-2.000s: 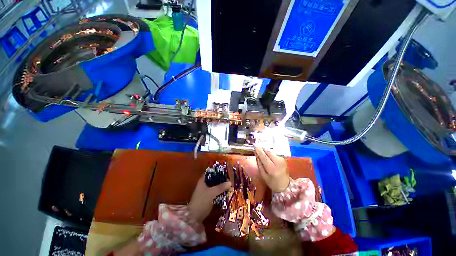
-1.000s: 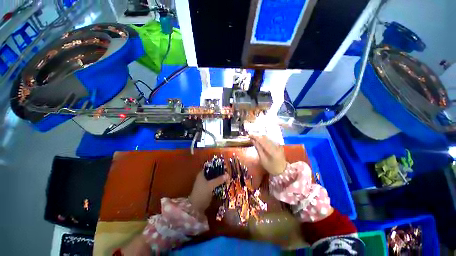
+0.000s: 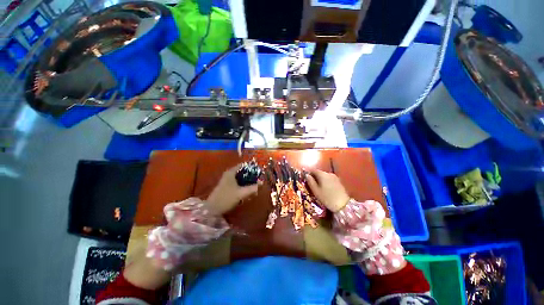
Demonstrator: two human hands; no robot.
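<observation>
My left hand [image 3: 228, 189] is closed around a bundle of short black wires [image 3: 247, 174] with silvery-white tips, above the left middle of the reddish-brown mat [image 3: 170, 184]. A loose heap of finished pieces [image 3: 292, 205], black stems with copper flat ends, lies on the mat between my hands. My right hand [image 3: 327, 189] is at the heap's upper right edge, fingers bent by the black stems; whether it holds a piece cannot be told. The press die [image 3: 310, 102] stands behind the mat, brightly lit, with no hand at it.
A feed track [image 3: 197, 106] runs from the left bowl feeder [image 3: 89, 53] to the press. Another bowl feeder [image 3: 501, 83] is at right. A black tray [image 3: 101, 199] is left of the mat; a blue bin [image 3: 401, 193], green bin [image 3: 438, 277] and copper-filled blue bin [image 3: 514, 274] are right.
My right hand has come back from the press die to the right side of the heap. My left hand still holds the wire bundle. The camera view has shifted downward.
</observation>
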